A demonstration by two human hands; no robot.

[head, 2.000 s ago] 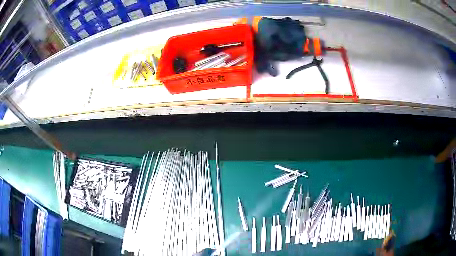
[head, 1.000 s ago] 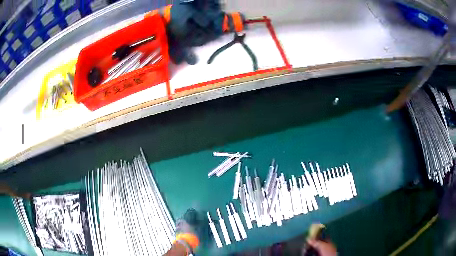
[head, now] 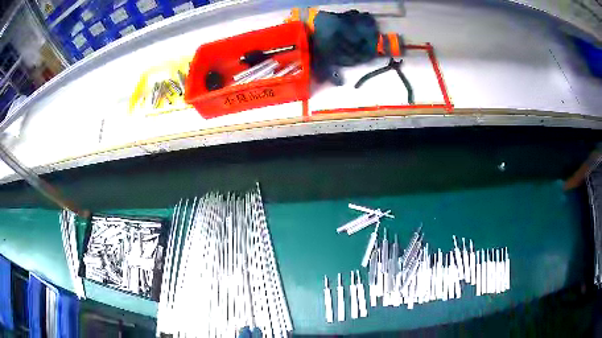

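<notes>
My left hand (head: 249,332), in a dark blue glove, shows only as fingertips at the bottom edge, over the lower ends of the long thin silver rods (head: 214,264). Whether it grips a rod cannot be told. My right hand is out of the picture. The long rods lie fanned side by side left of centre. Short stepped rods (head: 429,277) with thinner upper tips lie in a row and an overlapping pile right of centre. A few more short pieces (head: 360,221) lie crossed above them.
A black tray (head: 162,264) of small metal parts is at left. On the white shelf (head: 488,79) are a red bin (head: 247,96), a yellow bin (head: 142,92), dark gloves (head: 346,39) and black pliers (head: 402,79). Brackets stand at both sides; blue totes (head: 39,297) are lower left.
The view has swung back left. My left hand has moved from beside the short rods to the long rods at the bottom edge. My right hand with its yellow-ended tool has left the picture.
</notes>
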